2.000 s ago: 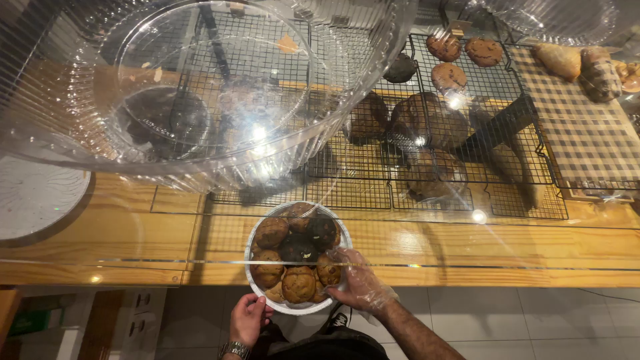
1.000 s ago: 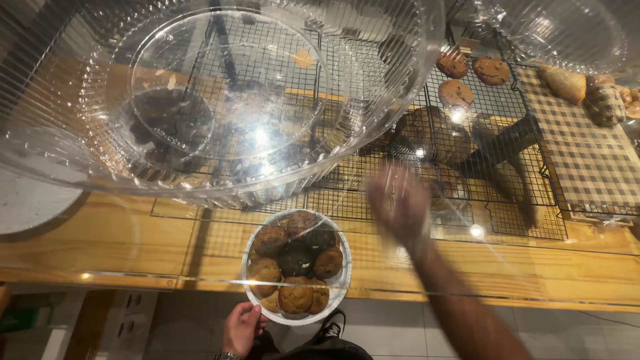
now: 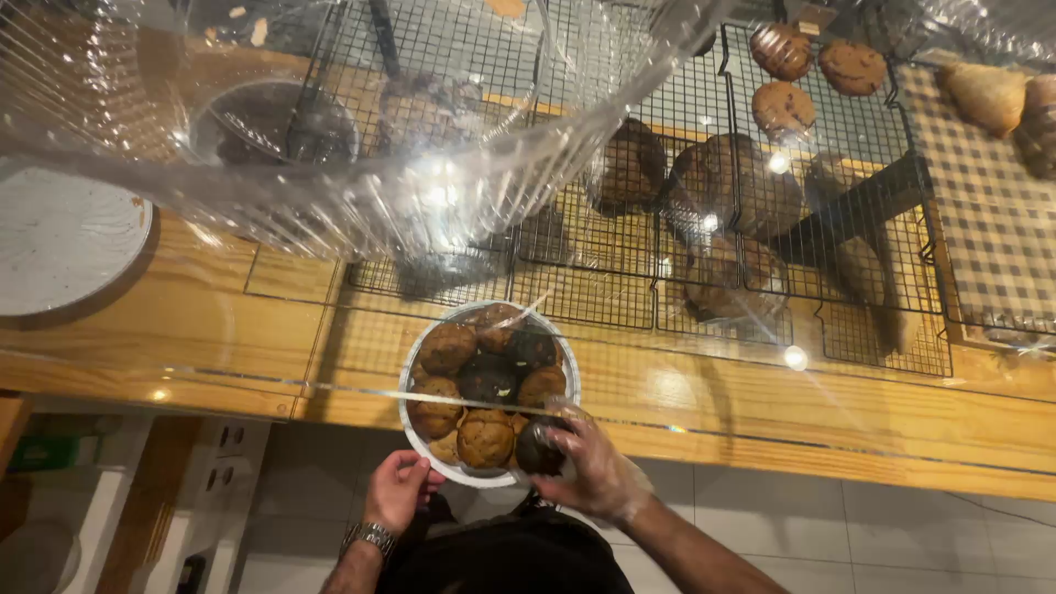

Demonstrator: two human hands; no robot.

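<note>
A round white plate or shallow bowl [image 3: 407, 404] full of brown and dark cookies sits at the wooden counter's front edge. My left hand [image 3: 402, 493], with a metal watch at its wrist, pinches the plate's lower left rim. My right hand [image 3: 590, 466], in a clear plastic glove, has its fingers around a dark cookie [image 3: 540, 445] at the plate's lower right. Near the plate's middle lies another dark cookie [image 3: 488, 379], and a brown cookie [image 3: 485, 438] is below it. Reflections on a clear panel cover part of the view.
A large clear plastic dome [image 3: 346, 206] hangs over the upper left. Black wire racks [image 3: 602, 297] hold cookies [image 3: 784, 109] and round loaves [image 3: 734, 186]. A white plate [image 3: 66, 239] stands far left, a checkered cloth [image 3: 990, 223] with pastries far right. A clear panel's edge crosses above the counter [image 3: 660, 412].
My right hand was raised over the counter near the racks one second ago and is now down at the plate's lower right, holding a dark cookie. My left hand stays at the rim.
</note>
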